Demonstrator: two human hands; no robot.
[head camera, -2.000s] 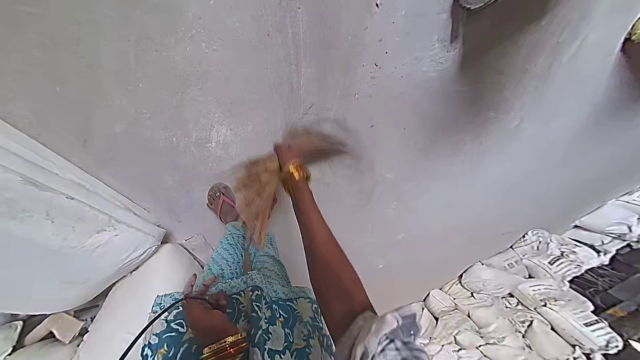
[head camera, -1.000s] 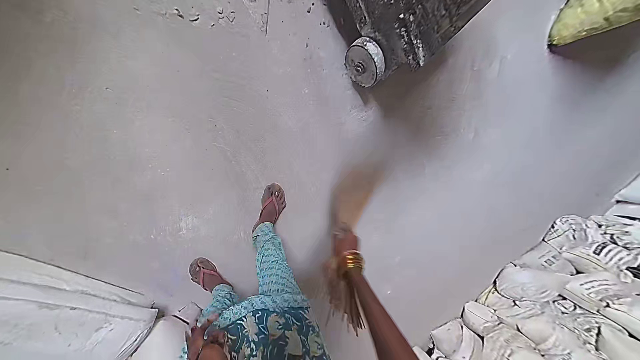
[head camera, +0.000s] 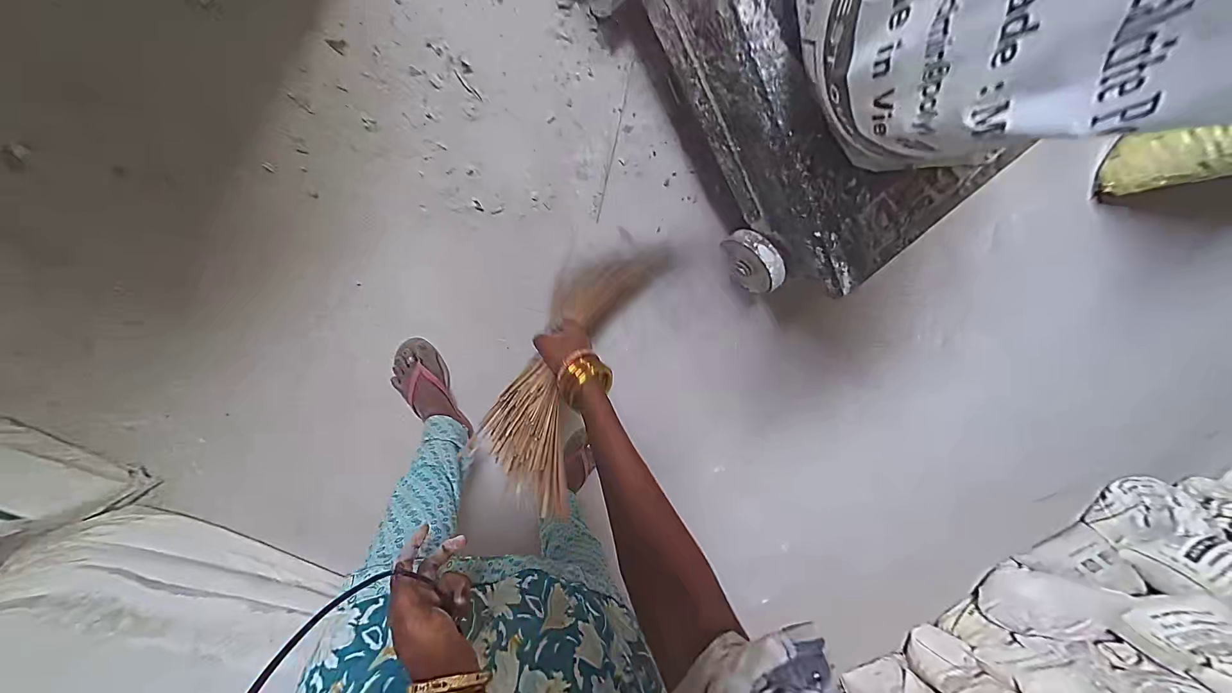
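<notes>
Gripped around its middle, a straw broom (head camera: 529, 423) is in my right hand (head camera: 565, 345), with its blurred sweeping end (head camera: 611, 279) just above or on the dusty floor (head camera: 385, 260). The stiff stalk ends fan out behind the hand, toward my feet. Gold bangles circle the right wrist. My left hand (head camera: 428, 582) is near my lap with its fingers partly bent, and a thin black cable (head camera: 322, 616) runs across it; whether the fingers grip the cable is unclear. Small debris (head camera: 467, 82) lies scattered on the floor ahead.
A dark, worn platform (head camera: 770, 125) with a small wheel (head camera: 754, 261) stands at upper right, bearing a printed white sack (head camera: 1011, 77). Beyond it lies a yellowish sack (head camera: 1169, 162). Stacked white bags (head camera: 1068, 606) fill the lower right; large white sacks (head camera: 183, 577) lie at lower left.
The broom is still in my right hand and has swung to a different angle. The view has shifted, bringing more of the wheeled platform and the printed sack into sight.
</notes>
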